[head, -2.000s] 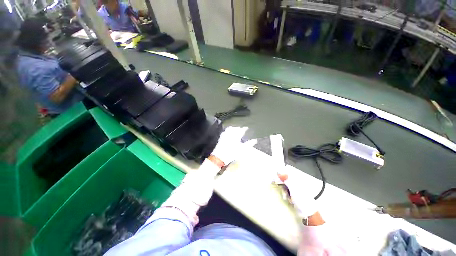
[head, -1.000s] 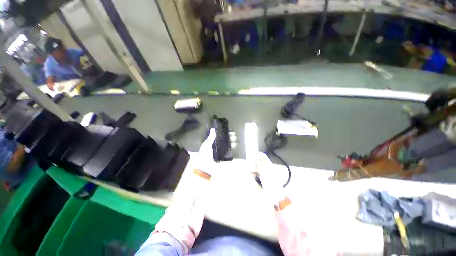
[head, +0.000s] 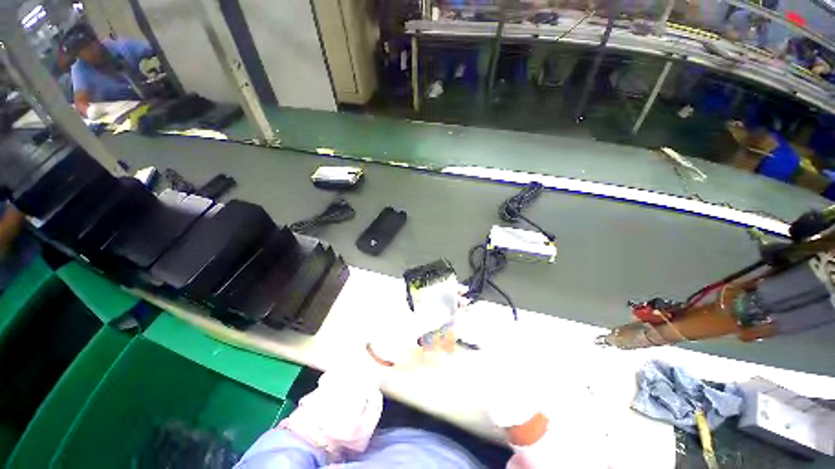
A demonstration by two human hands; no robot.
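An adapter unit [head: 434, 282], with a dark case part at its far end and a white block nearer me, is held over the white bench edge [head: 362, 298]. My left hand [head: 398, 328], in a white glove with an orange band, grips it from the left. My right hand [head: 490, 334], also gloved, is closed at its near right side. Glare blurs the fingers and hides how far case and block are joined. A short dark cord piece shows between the hands.
On the belt [head: 604, 266] lie a black case half [head: 382, 230], a white unit with cord [head: 522, 243] and another unit [head: 337, 176]. Black cases [head: 220, 247] lean left above green bins [head: 183, 366]. A hanging tool [head: 696, 321], rag [head: 677, 394] and grey-white box [head: 787, 412] are right.
The black case and white block, apart in my two hands a second ago, are now together between them. My hands have come closer. A black case half now shows on the belt.
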